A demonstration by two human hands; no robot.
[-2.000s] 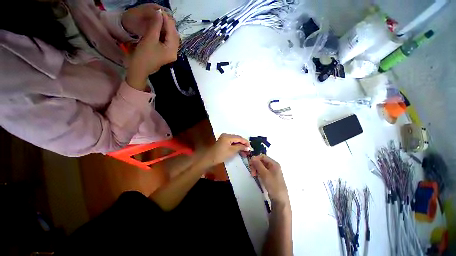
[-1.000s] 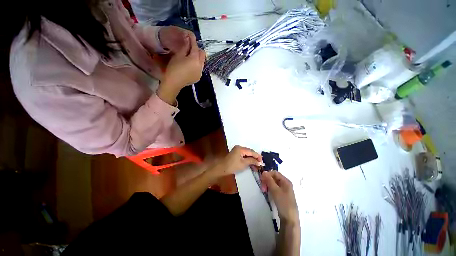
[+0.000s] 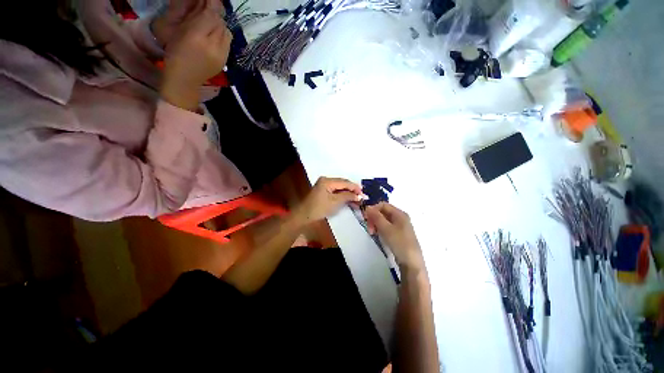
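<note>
My left hand (image 3: 333, 198) pinches a tiny white piece between thumb and fingertips near the table's front edge. My right hand (image 3: 392, 228) is close beside it, its fingertips closed on fine dark wires. The thin cable (image 3: 384, 250) runs from between my hands down along the table edge, with a black band at its lower part. Its wire ends are too small to make out. A pile of short black tubes (image 3: 376, 189) lies just beyond my fingertips.
A smartphone (image 3: 501, 156) and a small hooked lead (image 3: 405, 136) lie mid-table. Cable bundles (image 3: 593, 280) lie at right, more (image 3: 300, 30) at upper left. Plastic bags (image 3: 466, 25) and a green bottle (image 3: 588, 33) are near the wall. A person in pink (image 3: 109, 146) sits at left.
The camera view has shifted, moving the whole scene in the picture. My hands keep nearly the same hold over the cable by the black tubes. The neighbour's hands are still raised together.
</note>
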